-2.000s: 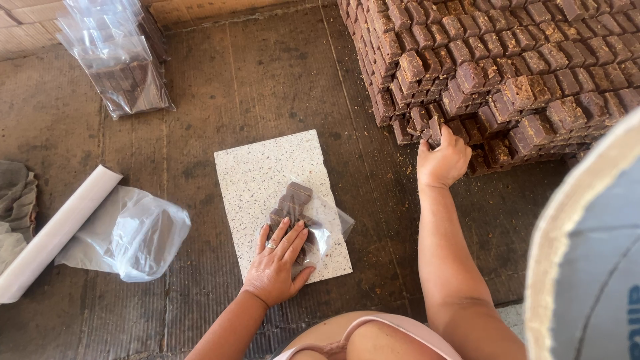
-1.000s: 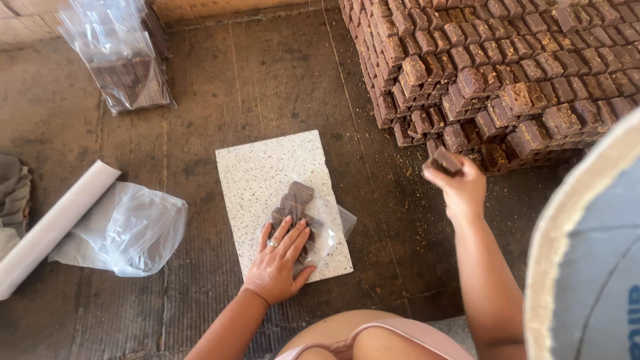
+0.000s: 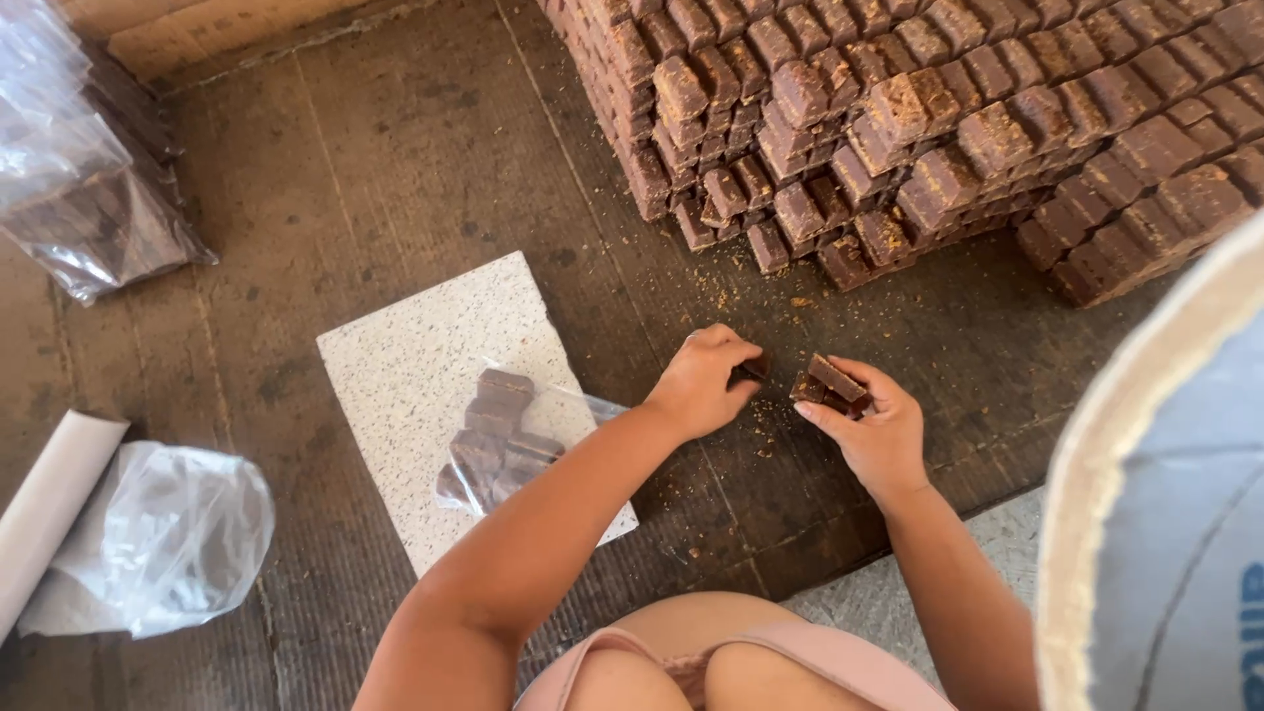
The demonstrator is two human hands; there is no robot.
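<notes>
My left hand point(image 3: 706, 380) pinches a small dark brown block point(image 3: 752, 367), partly hidden by the fingers, just right of the speckled stone slab. Beside it, my right hand point(image 3: 874, 420) holds several brown blocks point(image 3: 837, 380) between thumb and fingers. The two hands are apart. On the speckled white slab point(image 3: 425, 405) lies a clear plastic bag with brown blocks point(image 3: 499, 430) in it, partly covered by my left forearm. Beyond my hands rises a large stack of ridged brown blocks point(image 3: 810, 118), which look like chocolate, with orange-brown crumbs on them.
Filled clear bags point(image 3: 109, 217) stand at the far left. A white roll point(image 3: 59, 504) and a crumpled translucent plastic bag point(image 3: 188, 538) lie at the near left. Crumbs dot the dark tabletop point(image 3: 395, 178). A pale-edged blue object point(image 3: 1165, 474) blocks the right side.
My left hand has left the bag on the slab and moved right, and now grips a block. My right hand has come away from the stack with blocks. The view has shifted.
</notes>
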